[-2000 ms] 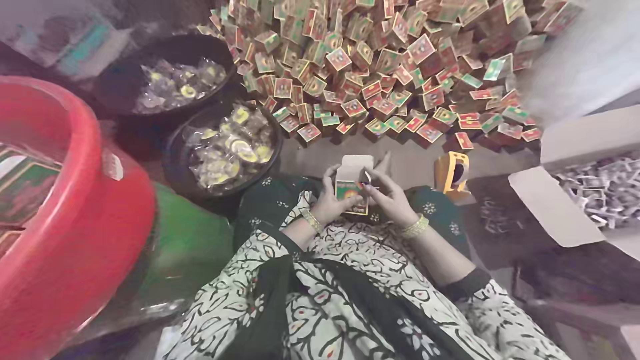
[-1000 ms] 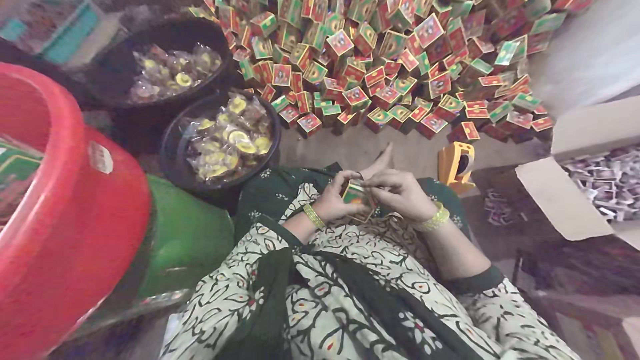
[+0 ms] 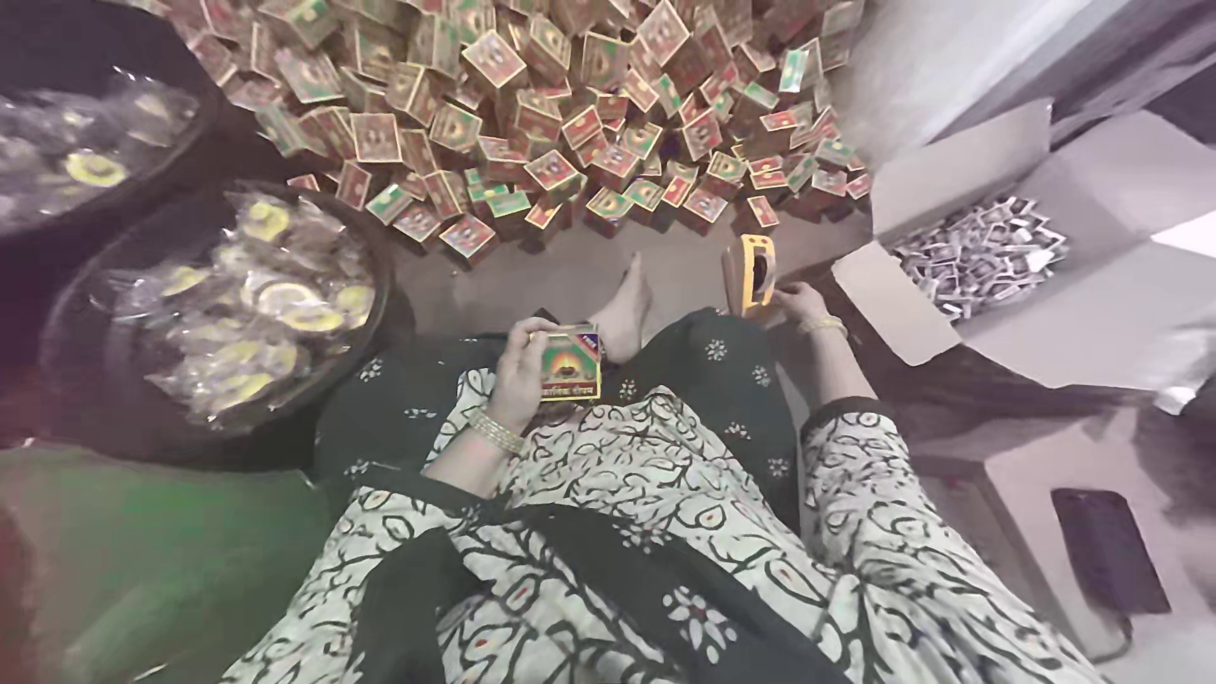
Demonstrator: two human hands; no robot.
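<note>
My left hand [image 3: 521,372] is over my lap, its fingers around the left side of a small printed cardboard box [image 3: 572,366], whose green, red and yellow face is turned up. Out to the right, past my knee, my right hand [image 3: 803,306] reaches the lower end of a yellow tape dispenser [image 3: 757,273] standing on the floor. Its fingertips are at the dispenser; whether they grip it is hard to see.
A large heap of similar small boxes [image 3: 551,171] covers the floor ahead. Two dark tubs [image 3: 382,313] of clear packets are on the left, above a green surface [image 3: 161,560]. An open carton [image 3: 902,304] with many small pieces stands right, and a phone [image 3: 1110,551] lies lower right.
Both hands were together at the small box; now my right hand has moved right to the yellow dispenser, while the left still holds the box. The box's flap stood up earlier. The view has shifted.
</note>
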